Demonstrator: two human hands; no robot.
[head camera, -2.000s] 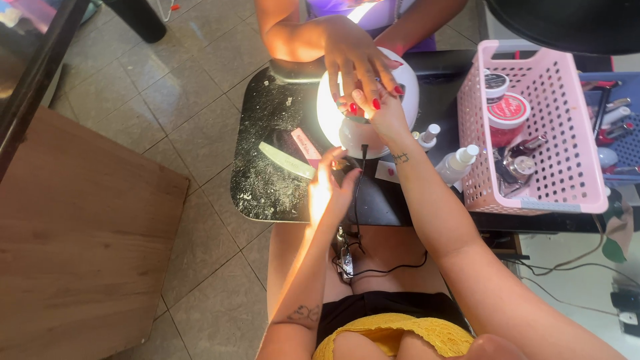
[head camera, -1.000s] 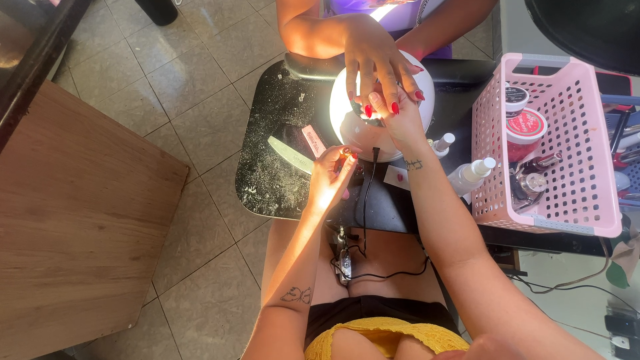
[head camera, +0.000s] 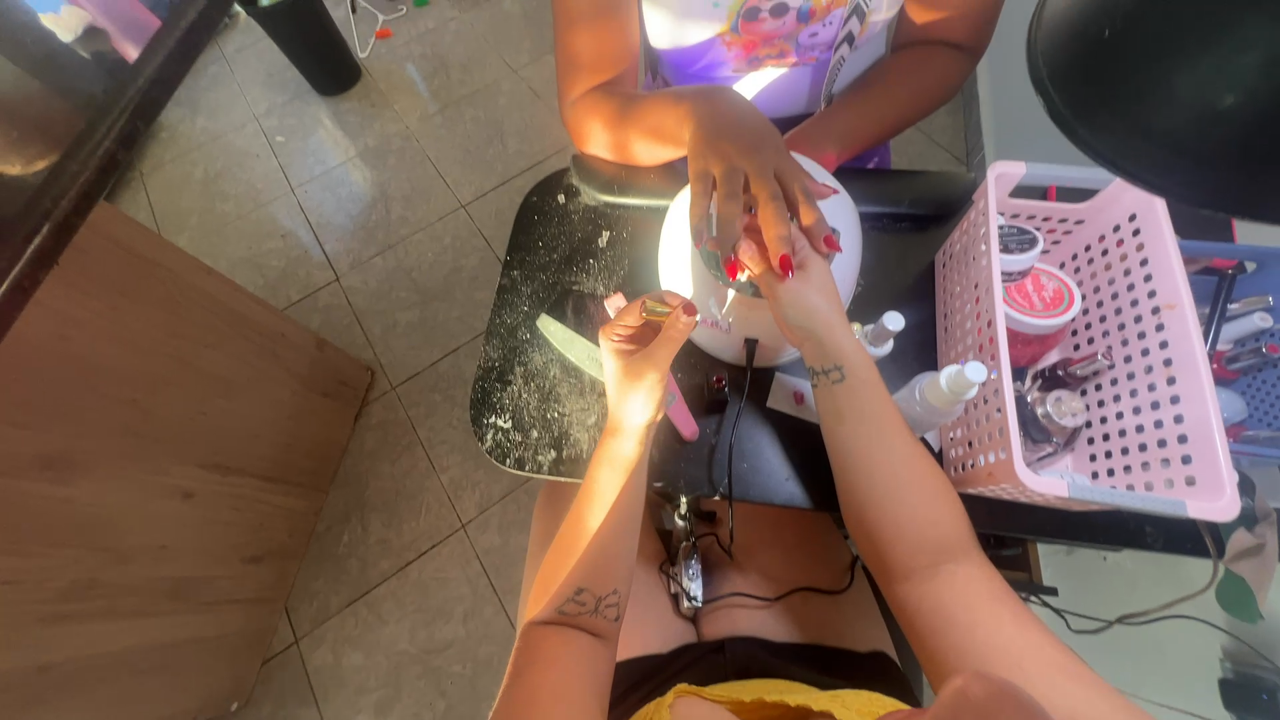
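My left hand (head camera: 640, 350) pinches a small gold-coloured cap or handle (head camera: 656, 311) between thumb and fingers, just left of a round white nail lamp (head camera: 845, 215). My right hand (head camera: 800, 300) holds the fingers of another person's hand (head camera: 740, 150), palm down with red nails, over the lamp. Below my left hand lie a pale green nail file (head camera: 570, 346) and a pink file (head camera: 681, 412). A small dark red bottle (head camera: 718, 386) stands near the lamp's cord. Whether a brush extends from the gold piece is unclear.
Right of my right forearm are a clear spray bottle (head camera: 935, 398), a smaller white-capped bottle (head camera: 880, 332) and a pink perforated basket (head camera: 1150, 420) with jars and polish bottles. A black cord (head camera: 738, 430) runs off the black, dust-covered table (head camera: 520, 400). A dark round object overhangs the upper right.
My left hand has risen from low by the lamp's cord and moved up and left of it, the gold piece now plain between its fingers. My right hand still holds the other person's fingers.
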